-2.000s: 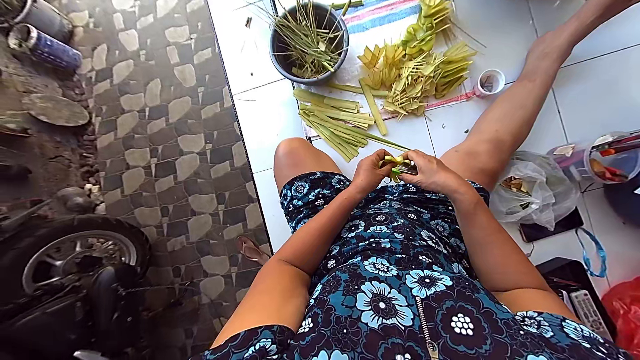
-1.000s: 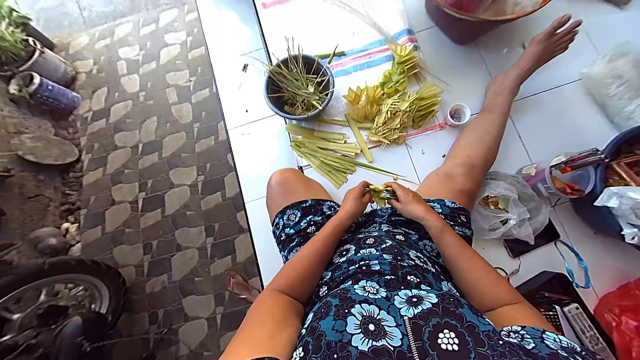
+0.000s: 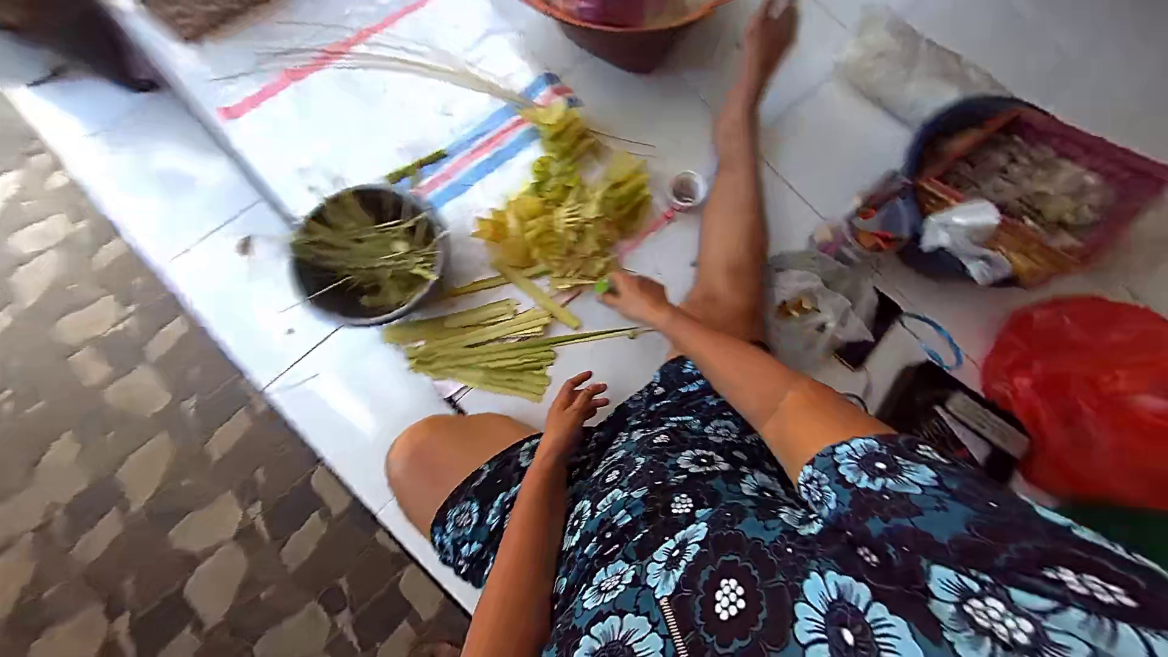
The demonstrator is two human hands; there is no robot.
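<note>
My left hand point(image 3: 575, 408) hovers over my thigh, fingers spread, with nothing in it. Further forward, my right hand point(image 3: 636, 297) is closed around a small object with a green end point(image 3: 603, 286), most of it hidden by the fingers. Just beyond that hand lies a heap of folded yellow-green leaf pieces point(image 3: 570, 205). Cut leaf strips point(image 3: 484, 351) lie side by side on the tiles between the heap and my left knee. A dark bowl point(image 3: 438, 265) of thin leaf scraps point(image 3: 370, 248) stands left of them.
A striped white sheet point(image 3: 365, 128) lies under the heap, near a small white cup point(image 3: 686, 190). To the right are a clear plastic bag point(image 3: 821, 301), a red plastic bag point(image 3: 1081, 401), a dark box point(image 3: 954, 420) and a basin with a red basket point(image 3: 1118, 173). The tiled floor's edge runs along the left.
My hands, together over my lap before, are now apart. The right one has moved forward to the leaf heap, and the folded leaf piece between them no longer shows there. The view has swung noticeably.
</note>
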